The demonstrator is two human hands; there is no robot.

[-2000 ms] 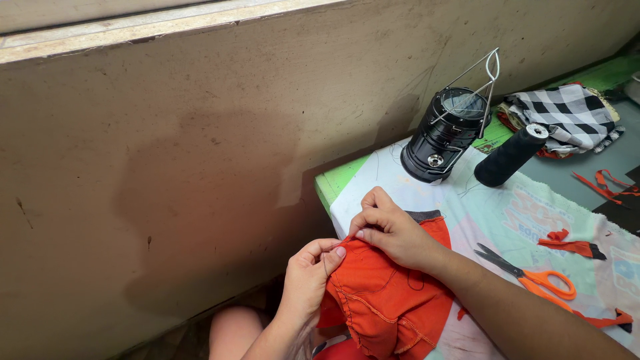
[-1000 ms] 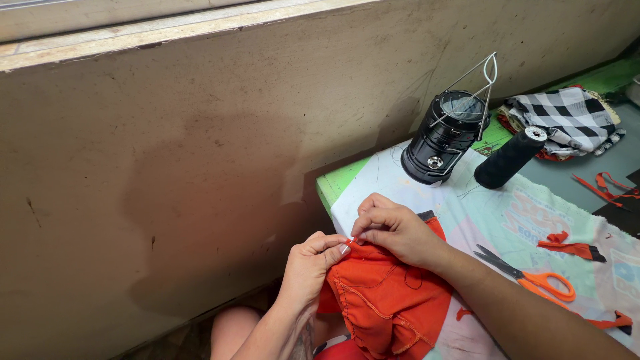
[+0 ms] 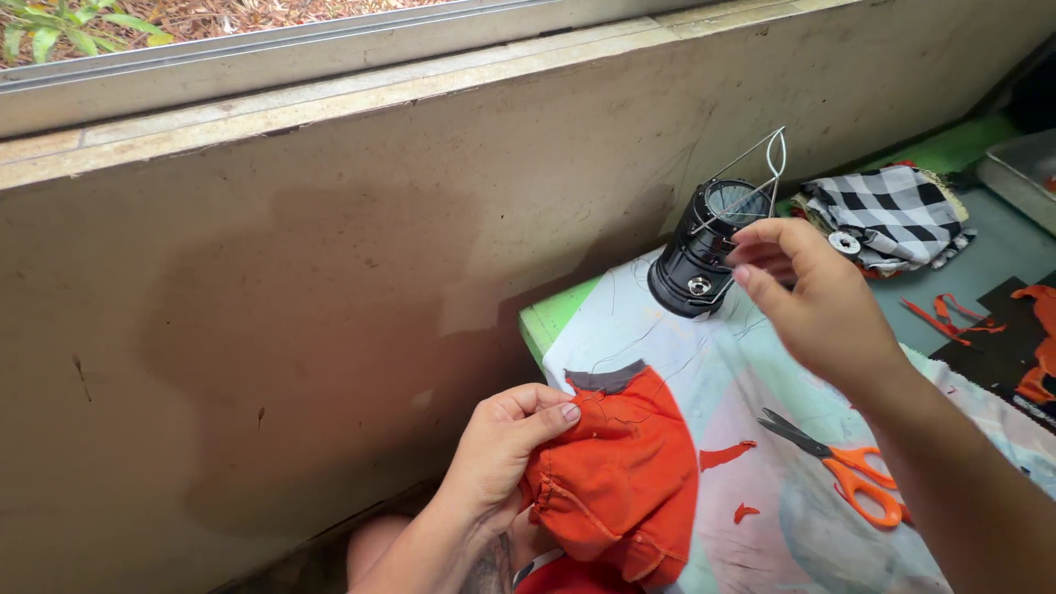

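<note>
Pinched between the thumb and fingers of my left hand (image 3: 516,437) is the upper left edge of a red-orange fabric piece (image 3: 631,470), which has a dark grey band at its top and visible stitched seams. My right hand (image 3: 813,289) is raised off the cloth beside the black lantern (image 3: 701,247), its thumb and fingers curled but apart; whether a thread runs from them cannot be told. Behind it the thread spool (image 3: 843,243) is mostly hidden. Scissors with orange handles (image 3: 833,462) lie on the pale cloth (image 3: 742,388), right of the fabric.
Folded black-and-white checked fabric (image 3: 891,210) lies at the back right, near a metal tray (image 3: 1023,177). Red scraps (image 3: 726,455) and strips (image 3: 953,318) are scattered about. A wall with a window ledge (image 3: 346,111) borders the table's left and back, close to its green corner (image 3: 561,318).
My right hand has left the fabric's edge and moved up and right, toward the lantern and spool. My left hand still pinches the fabric. The view has shifted somewhat.
</note>
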